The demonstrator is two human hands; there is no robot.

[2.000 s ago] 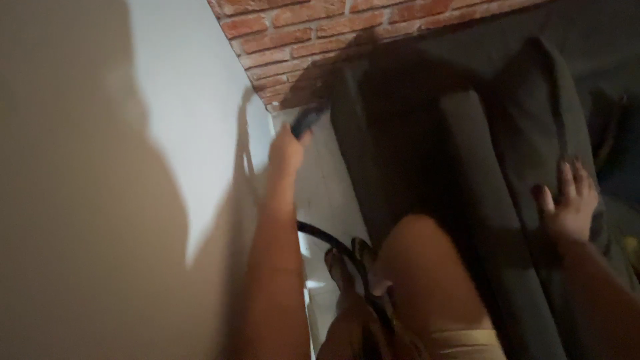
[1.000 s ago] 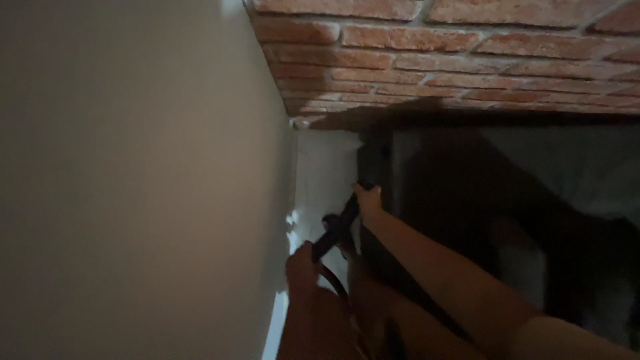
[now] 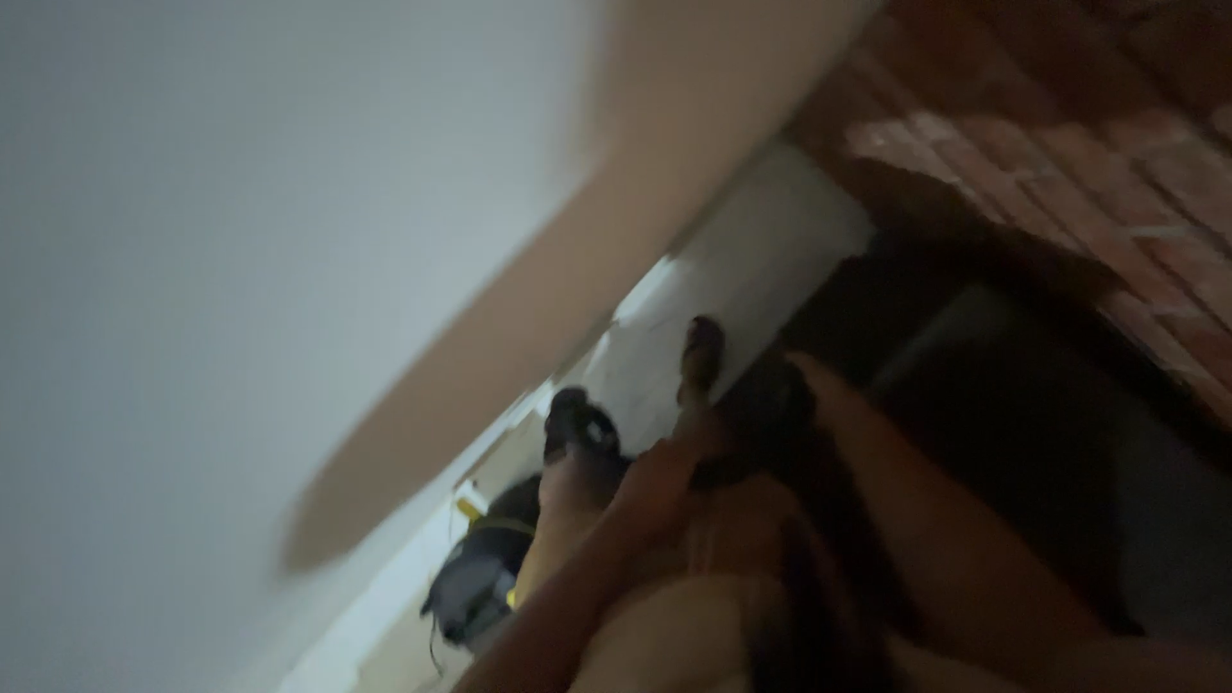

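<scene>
My left hand (image 3: 664,476) is closed on a dark vacuum hose handle (image 3: 727,462), low in the middle of the view. To its right, my right hand (image 3: 813,385) is at the far end of the same dark piece; its fingers are blurred and partly lost in shadow. My legs and feet are just below and beyond the hands. Behind my leg at the lower left sits a black and yellow canister vacuum cleaner (image 3: 481,568) on the floor.
A pale wall (image 3: 241,241) with a white baseboard (image 3: 356,626) runs along the left. A brick wall (image 3: 1107,192) stands at the upper right. Between them lies a narrow strip of light floor (image 3: 760,231), bordered on the right by a dark sofa (image 3: 1011,433).
Two seconds ago my right hand rested on the sofa; it then came to the dark handle beside my left hand. The view has tilted, and the vacuum cleaner now shows.
</scene>
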